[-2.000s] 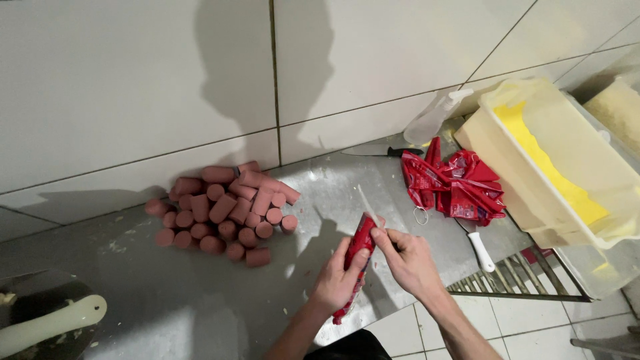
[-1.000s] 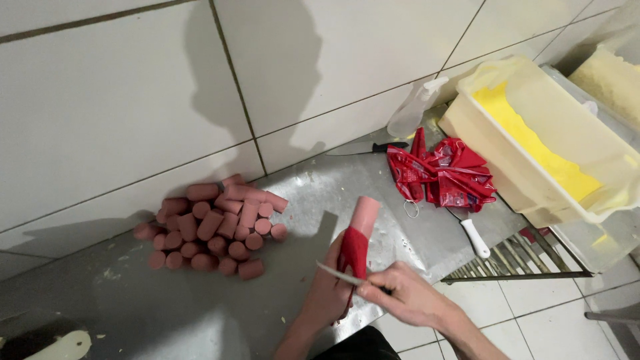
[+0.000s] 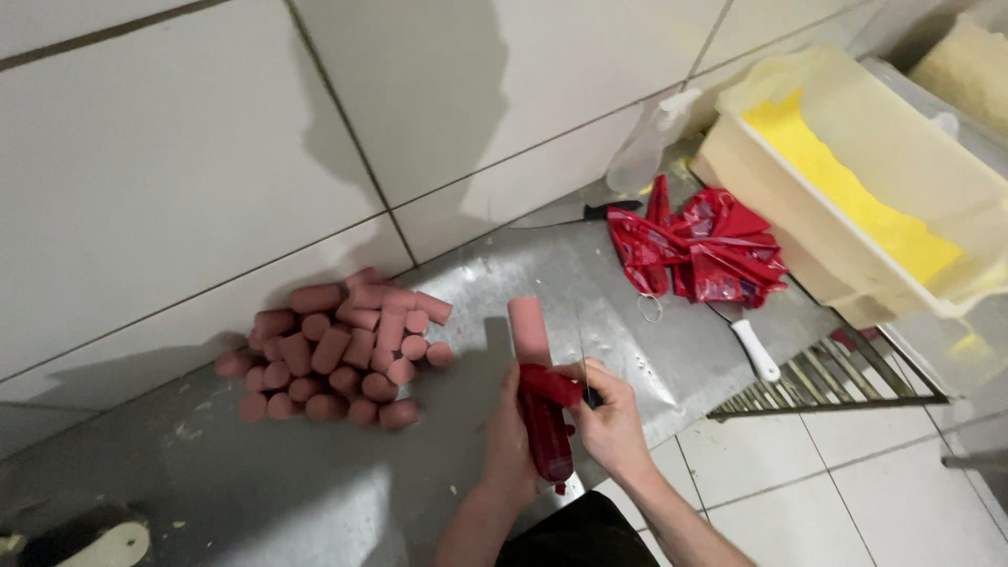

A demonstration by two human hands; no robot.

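My left hand [image 3: 508,433] grips a sausage [image 3: 529,331] whose bare pink end sticks up out of a red plastic casing [image 3: 549,441]. Between the fingers of my right hand [image 3: 602,409] are a loose flap of that casing and a small knife [image 3: 583,354], its thin blade pointing up. To the left a heap of cut pink sausage pieces [image 3: 331,350] lies on the metal table. Crumpled red casings [image 3: 709,252] lie to the right, beside a black-handled knife [image 3: 610,210] and a white-handled utensil [image 3: 754,350], partly covered by them.
A tiled wall [image 3: 197,173] runs behind the metal table [image 3: 441,488]. At the right stand a spray bottle [image 3: 646,150] and a large plastic bin [image 3: 835,189] with something yellow inside. A metal rack [image 3: 827,382] is below it. A white handle [image 3: 118,543] shows at the lower left.
The casing has been pulled down from the sausage's upper end, baring pink meat. The knife's blade, across the sausage one second ago, now points up on its right. The view has shifted somewhat.
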